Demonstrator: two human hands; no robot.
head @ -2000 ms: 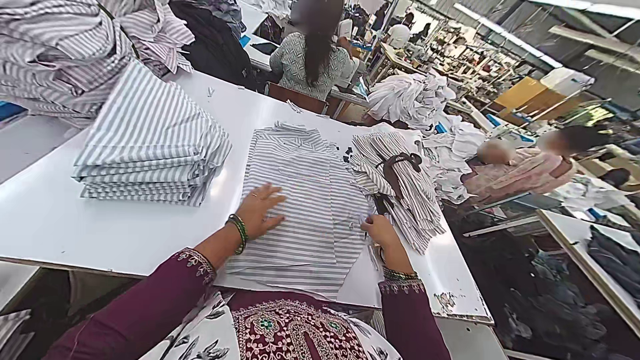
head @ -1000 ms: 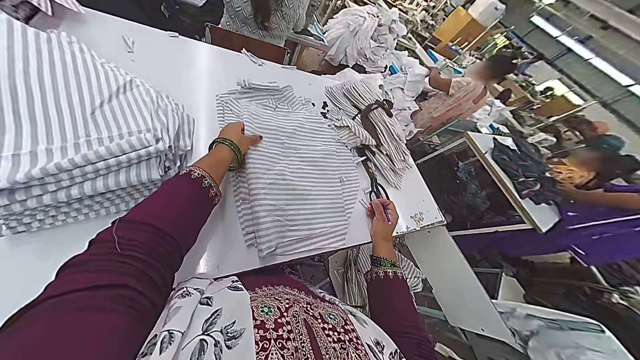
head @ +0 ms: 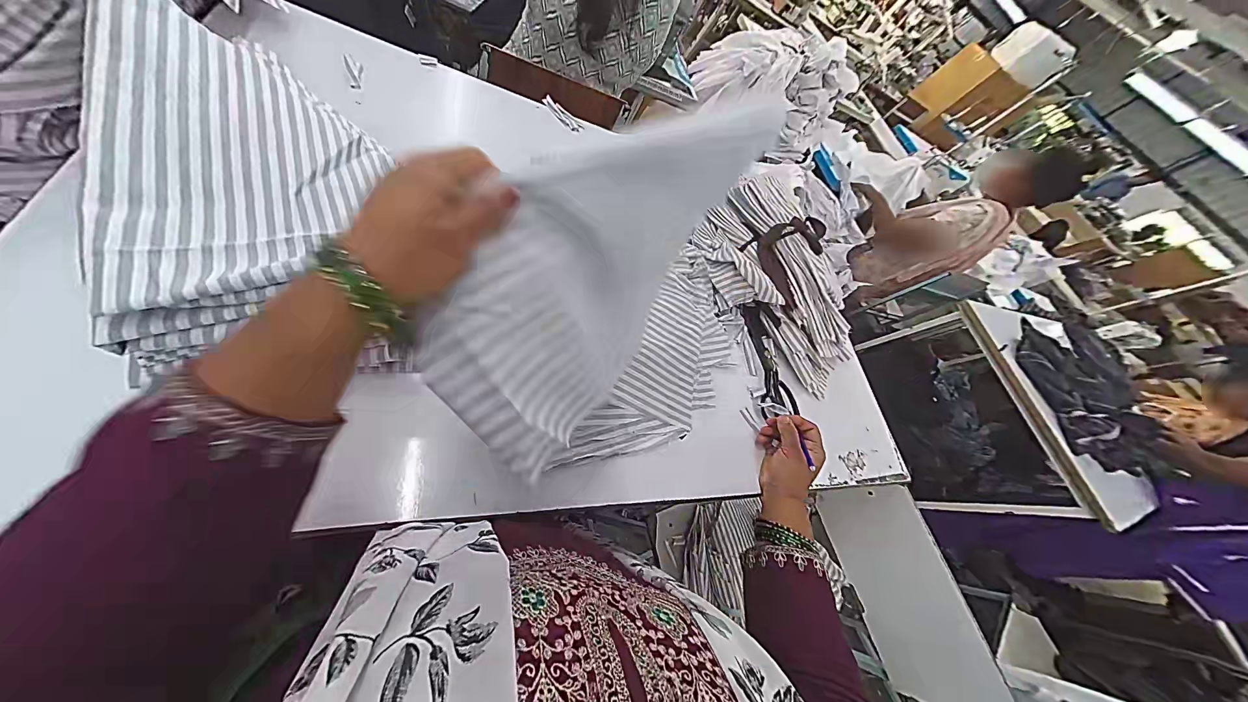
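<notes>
My left hand grips a grey-and-white striped fabric piece by its edge. The piece is raised off the table and blurred. Beneath its right side lie more striped pieces. Near the table's front right, my right hand pinches a slim purple-blue pen-like item. Just beyond those fingers lie black-handled scissors, partly hidden. A bundle of striped pieces, tied with a dark strip, rests past the scissors. To the left of my left hand, a thick stack of folded striped fabric stands on the table.
The white table ends close to my body. White fabric heaps lie beyond its far right. A person in pink sits at the right, another in patterned grey at the top. A second table holds dark cloth.
My left hand, which lay on the flat striped pieces, has lifted a piece and moved it left. My right hand stays near the scissors by the table's front edge.
</notes>
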